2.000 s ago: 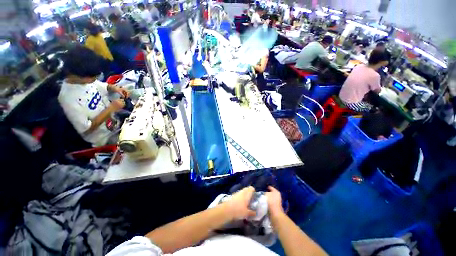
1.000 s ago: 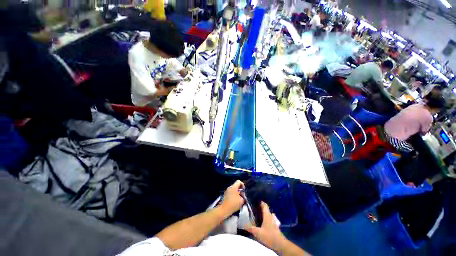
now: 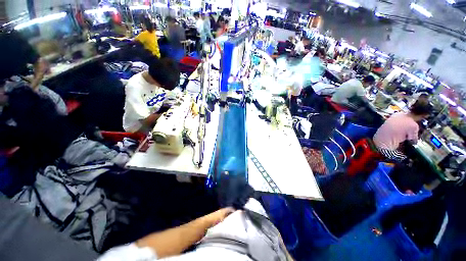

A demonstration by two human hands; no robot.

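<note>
A part-sewn garment (image 3: 240, 232) in light grey and white cloth with thin dark lines hangs bunched in front of my lap. A dark, blurred part of it (image 3: 233, 189) stands up at its top, over the near end of the blue trough (image 3: 231, 137). My left hand (image 3: 226, 211) is small and blurred at the garment's upper left edge and grips it there; its fingers are mostly hidden by cloth. My right hand is not visible; the cloth covers the place at the lower right where it was earlier.
White sewing tables (image 3: 276, 171) flank the trough, with a cream sewing machine (image 3: 171, 130) on the left one. A crumpled grey garment pile (image 3: 71, 193) lies at left, beside smooth grey cloth (image 3: 30, 229). Blue crates (image 3: 378, 188) with dark pieces stand at right. Several people sit at machines.
The garment, earlier bunched between both hands, is now raised and spread wider, with its dark part up. My right hand has gone out of sight. The head view has shifted.
</note>
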